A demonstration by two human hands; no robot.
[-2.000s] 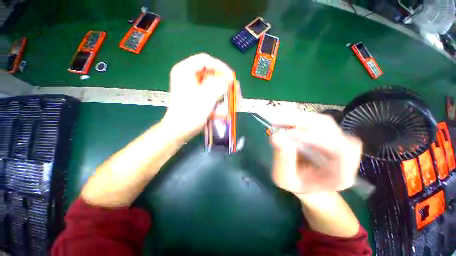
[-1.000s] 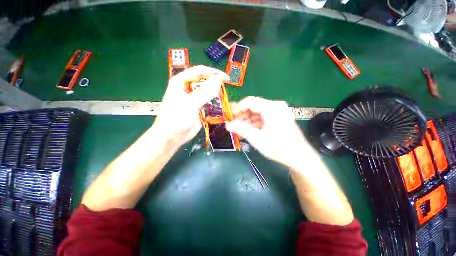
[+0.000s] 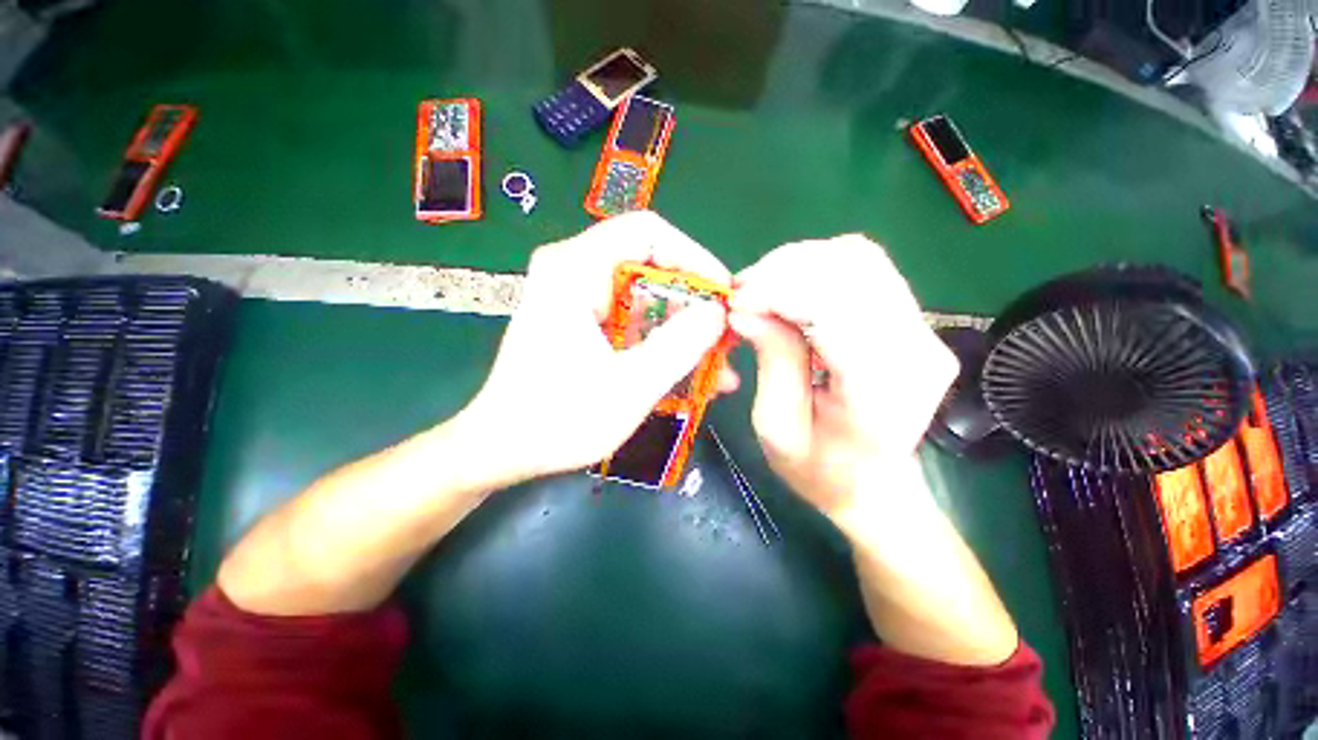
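A half-assembled orange phone (image 3: 649,447) is held over the green bench, its dark screen end toward me and a green-grey board showing at the far end. My left hand (image 3: 593,347) is closed around its left side, with the thumb across the board. My right hand (image 3: 838,362) has its fingertips at the phone's far right corner; whether it holds a small part there cannot be seen. Thin tweezers (image 3: 744,486) lie on the bench just right of the phone. A small pale bit (image 3: 691,480) shows beside the screen end.
Beyond a worn pale strip (image 3: 333,282), the green belt carries several orange phones (image 3: 450,159), a dark blue phone (image 3: 594,97) and small ring-shaped parts (image 3: 518,187). A black fan (image 3: 1113,379) stands at right. Black trays lie left (image 3: 87,434) and right, the right one with orange shells (image 3: 1236,609).
The phone in my left hand is turned and tilted. My right hand has released the tweezers onto the bench and moved to the phone's far corner. Belt phones have shifted left.
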